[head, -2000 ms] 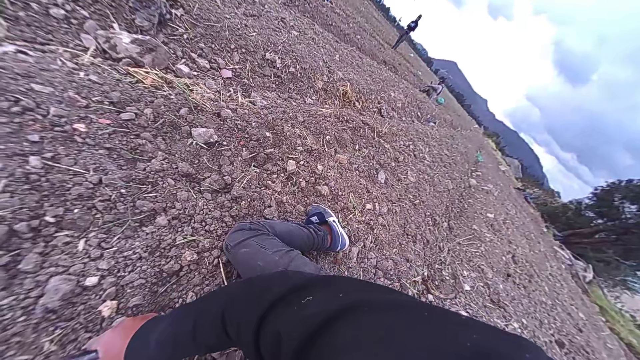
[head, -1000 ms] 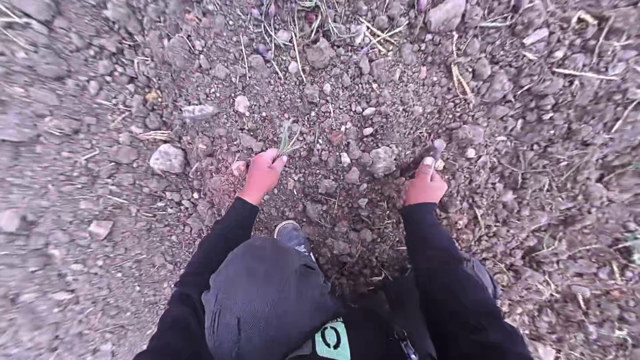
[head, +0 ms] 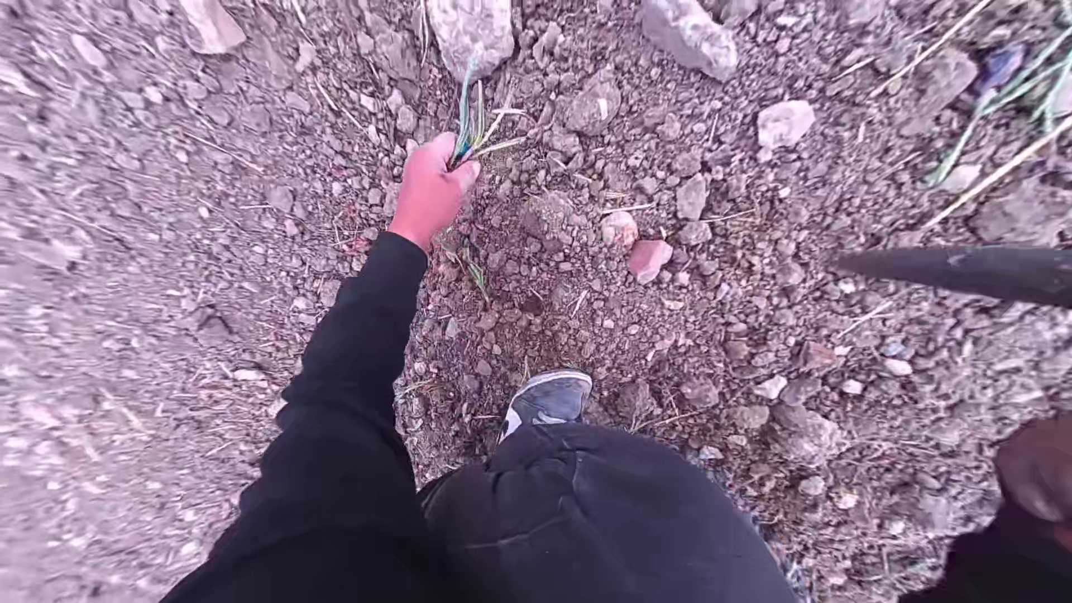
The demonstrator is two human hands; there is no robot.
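Observation:
My left hand (head: 435,188) is closed around the base of a small bunch of thin green and pale plant stems (head: 479,126), left of centre over the stony soil. Its fingertips point up, toward a large stone. At the lower right edge, my right hand (head: 1038,469) is blurred, dark and partly cut off. Above it, a dark tapered tool tip (head: 963,272) reaches in from the right edge. Whether my right hand holds it is hidden outside the view. A small green sprig (head: 477,275) lies on the soil below my left hand.
Large stones (head: 473,33) (head: 691,38) lie along the top, with a reddish stone (head: 649,260) near the middle. Green stalks with a purple bulb (head: 1001,67) lie at the upper right. My shoe (head: 548,398) and dark-trousered knee (head: 603,519) occupy the bottom middle.
My left hand still grips the green stems seen one second ago. My right hand, then over the soil right of centre, is now at the lower right edge. The view has shifted greatly.

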